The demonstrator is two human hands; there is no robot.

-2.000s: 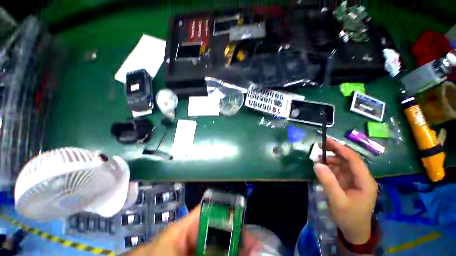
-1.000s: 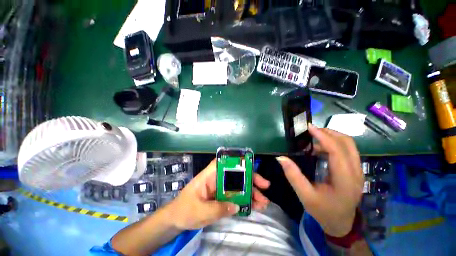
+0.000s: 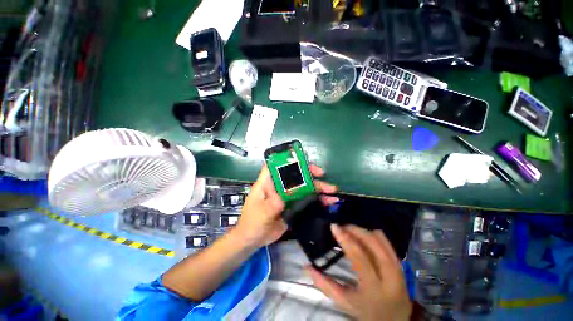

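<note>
The green circuit board assembly [image 3: 289,175], with a dark square in its middle and a dark rim, is held in my left hand [image 3: 262,212] just past the bench's front edge. My right hand [image 3: 364,269] holds a black housing [image 3: 313,235] below it, over my lap. The housing is blurred and tilted. Its upper end overlaps the board's lower end; I cannot tell if they touch.
A white fan [image 3: 119,172] stands at left. An open flip phone [image 3: 422,94], blue pick [image 3: 425,139], white wipe [image 3: 465,170], tweezers [image 3: 502,174] and purple cylinder [image 3: 518,162] lie on the green bench [image 3: 352,153]. Blister trays [image 3: 446,269] lie below the bench edge.
My right hand has brought the black housing down and left from above the bench to the board. My left hand has raised the board slightly. The view has shifted, moving the bench items right.
</note>
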